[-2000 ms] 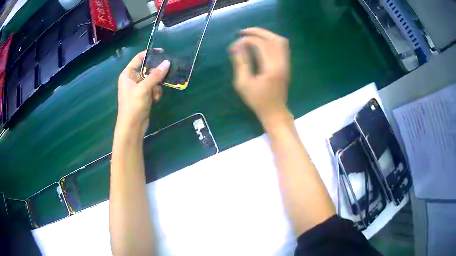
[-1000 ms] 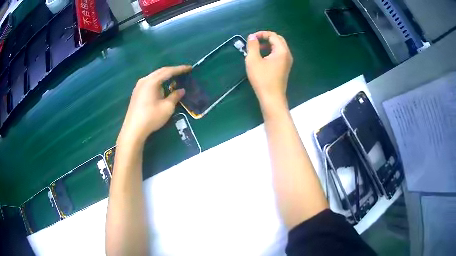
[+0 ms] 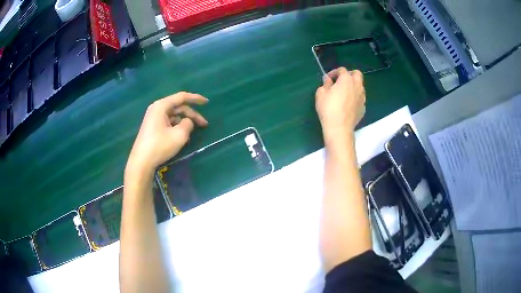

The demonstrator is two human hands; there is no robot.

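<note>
A phone middle frame lies at the upper right of the green belt. My right hand has its fingertips at the frame's lower left corner, fingers closed on its edge. My left hand is empty with fingers apart, over the belt. Another middle frame lies just below it, yellow-orange marks at its left end and a white patch at its right end. More frames continue the row to the left along the white sheet, partly hidden by my left forearm.
Overlapping stacked frames lie on the sheet's right side. Printed sheets are far right. A black ridged tray with a red label is upper left, a red tray top centre. Grey metal equipment stands upper right.
The frame held between both hands was laid at the right end of the row and let go. My right hand has moved right to another frame on the belt. My left hand has opened.
</note>
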